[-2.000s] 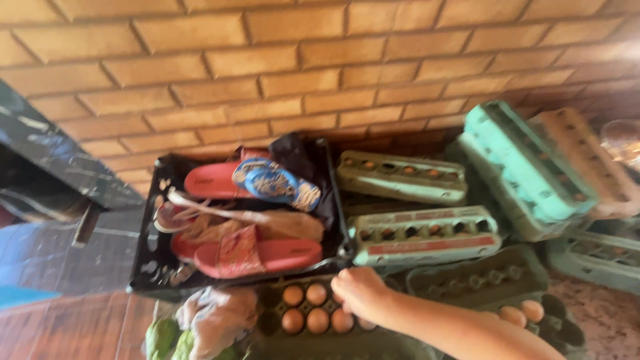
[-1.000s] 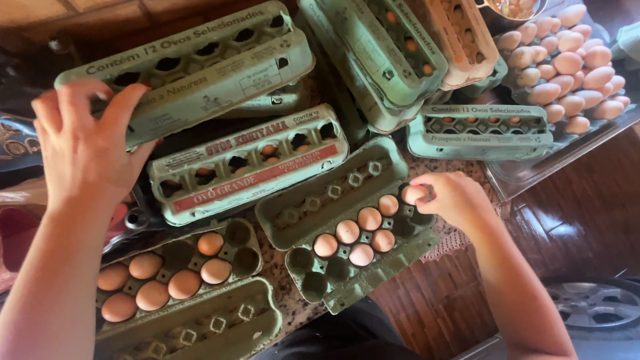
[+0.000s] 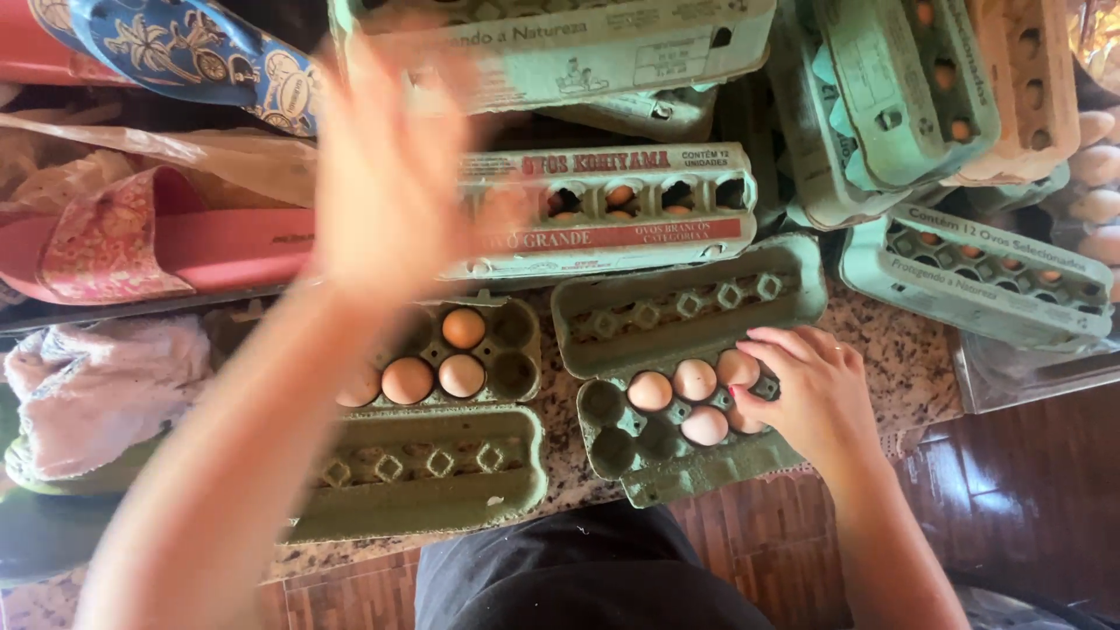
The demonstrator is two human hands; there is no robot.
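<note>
My left hand (image 3: 389, 157), motion-blurred, is raised over the left side, in front of the end of a closed carton with a red stripe (image 3: 612, 236); whether it holds anything is unclear. My right hand (image 3: 809, 376) has its thumb and fingertips at an egg (image 3: 738, 368) in the back row of the right open green egg carton (image 3: 604, 402). Several eggs sit in that carton, with bare cups at its left end. Left of it lies another open carton (image 3: 429, 472) holding several eggs (image 3: 463, 328), partly hidden by my left forearm.
More closed egg cartons (image 3: 560, 52) are stacked behind, with others at the back right (image 3: 910, 87). A pink slide sandal (image 3: 175, 236) and a blue flip-flop (image 3: 192, 52) lie at left, above a crumpled cloth (image 3: 105, 385). Loose eggs (image 3: 1094, 166) are at far right. The granite counter (image 3: 910, 367) ends near my body.
My left hand has come away from the upper closed carton it was touching. My right hand stays at the right open carton. The view has shifted.
</note>
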